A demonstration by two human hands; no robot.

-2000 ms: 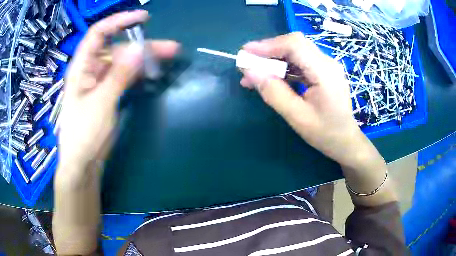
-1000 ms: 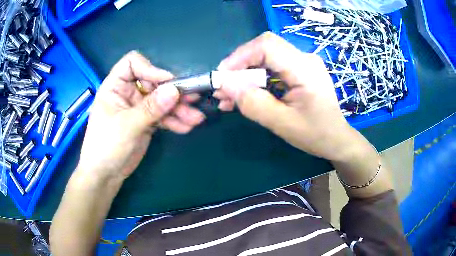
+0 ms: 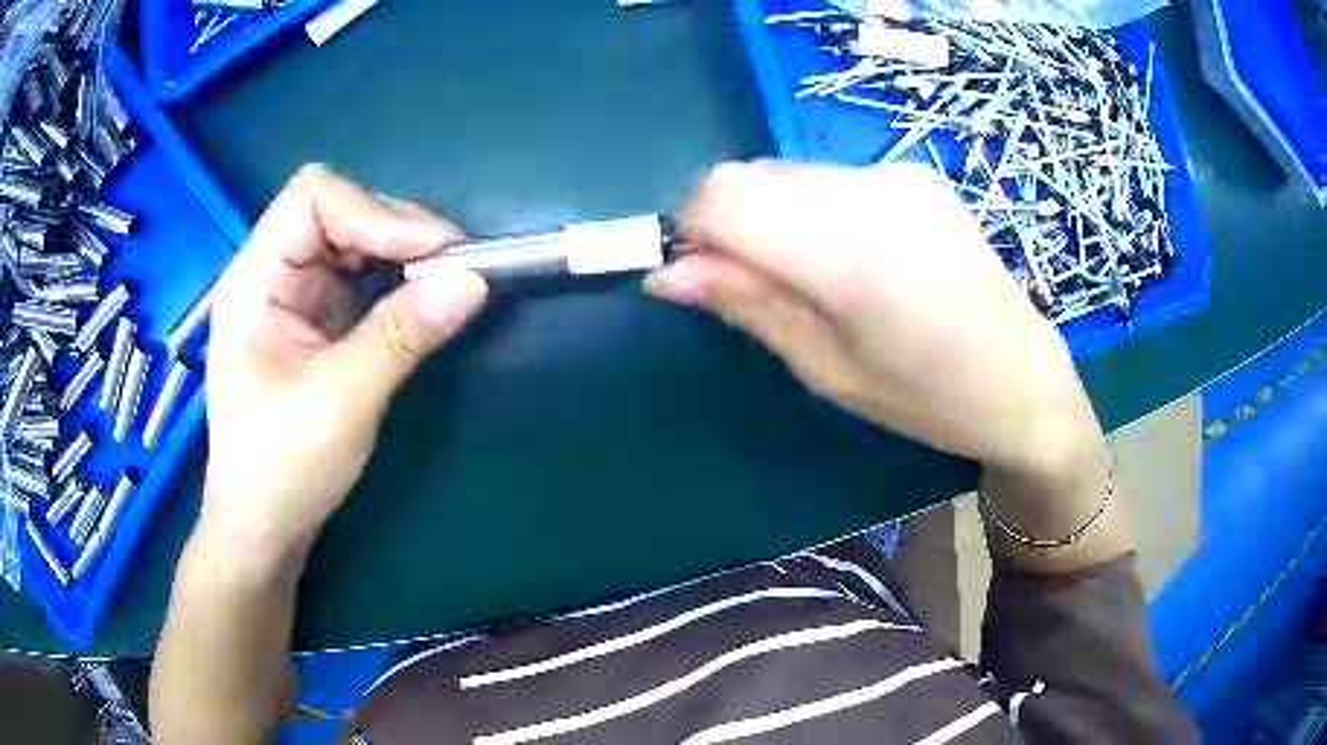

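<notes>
A silver metal tube (image 3: 509, 256) and a white plastic sleeve (image 3: 614, 246) lie in line above the bench. My left hand (image 3: 342, 299) pinches the tube's left end between thumb and fingers. My right hand (image 3: 873, 291) has its thumb and fingertips at the dark fitting (image 3: 670, 240) at the sleeve's right end. The fingers partly hide that fitting. No rod shows between tube and sleeve.
A blue tray of short silver tubes (image 3: 189, 415) is at the left, with clear plastic over it. A blue tray of thin rods (image 3: 1186, 291) is at the right, with one white sleeve (image 3: 905, 45) on the rods. Another blue tray (image 3: 168, 73) is at the far left.
The tube has come from my left hand onto the rod, in line with the sleeve. My right fingers have moved off the sleeve to its right end. The unit has shifted slightly left.
</notes>
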